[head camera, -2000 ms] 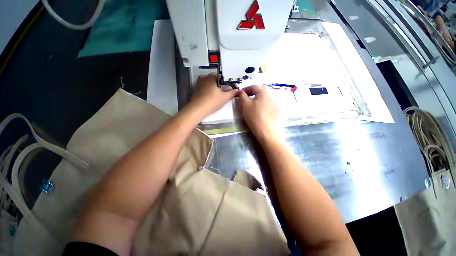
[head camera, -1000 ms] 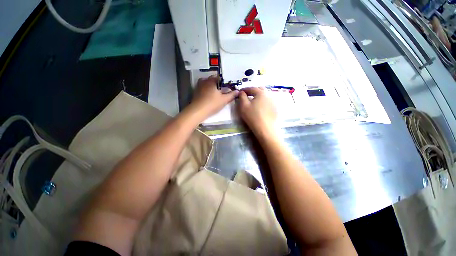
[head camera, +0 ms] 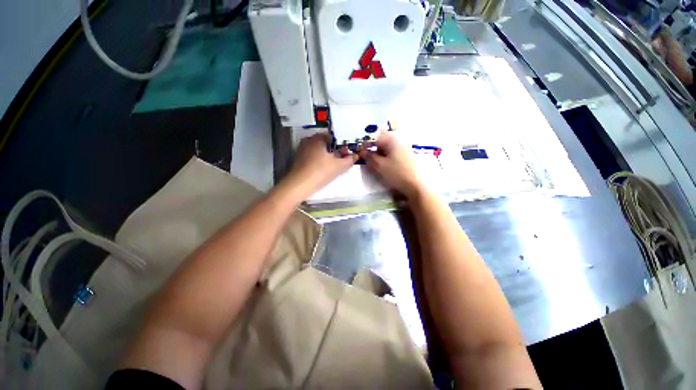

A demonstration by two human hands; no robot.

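The white sewing machine head [head camera: 362, 68] with a red three-diamond logo stands over a white template plate [head camera: 458, 122]. My left hand [head camera: 319, 161] and my right hand [head camera: 391, 164] meet at the needle area under the head. Their fingertips are close together. What they pinch is too small and hidden to tell. A large beige bag body [head camera: 191, 221] lies over my lap and the table edge, under my left forearm. A thin dark tool with a red part [head camera: 429, 150] lies on the plate right of my right hand.
Cream bag handles [head camera: 46, 236] loop at the far left, near a shiny blue spot [head camera: 84, 295]. More looped handles [head camera: 647, 217] and beige cloth [head camera: 656, 343] are at the right. A green sheet [head camera: 194, 72] lies at the back left. A person's arm [head camera: 671, 55] shows at the top right.
The view has tilted up slightly, so the machine and plate sit lower in the picture. My right hand has shifted slightly up beside the needle area. The bag body lies much as before.
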